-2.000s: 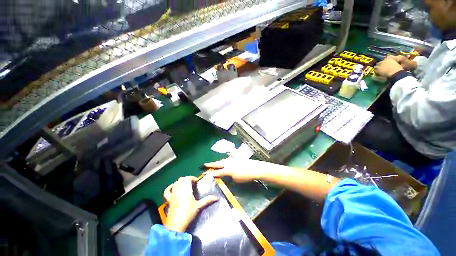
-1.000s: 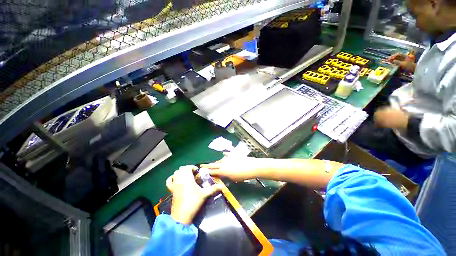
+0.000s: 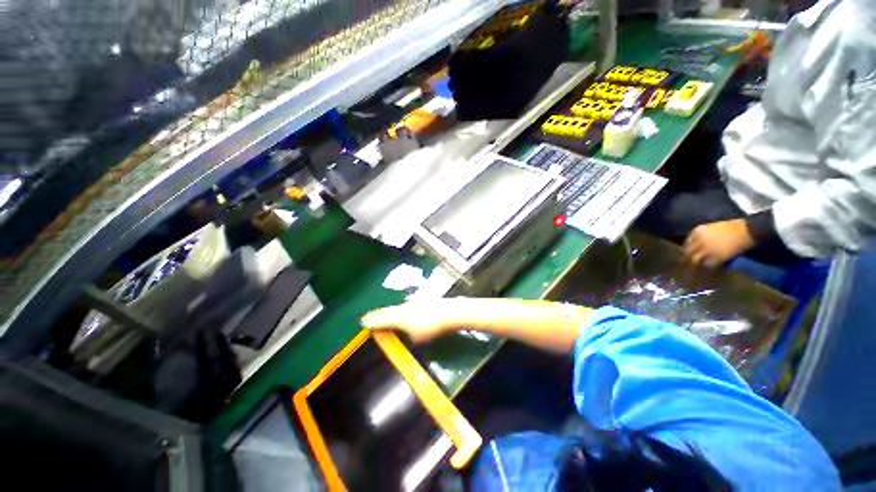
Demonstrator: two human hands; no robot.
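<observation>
The orange frame with its glossy black screen lies slanted at the bottom centre, over the bench edge and my lap. The screen reflects bright lights. My right hand is at the frame's top corner, with the fingers on it; the fingertips are blurred. My left hand is not in view. A grey panel with a dark border lies to the left of the frame, cut off by the picture's lower edge.
Pale-bordered panels are stacked beyond my right hand, with crumpled white wipes beside them. A printed sheet and yellow-and-black parts lie farther right. An open carton with clear film is near another worker's hand.
My left hand has left the frame's upper part and gone out of view, so the black screen is uncovered. The view has shifted. The other worker's hand has moved down by the carton.
</observation>
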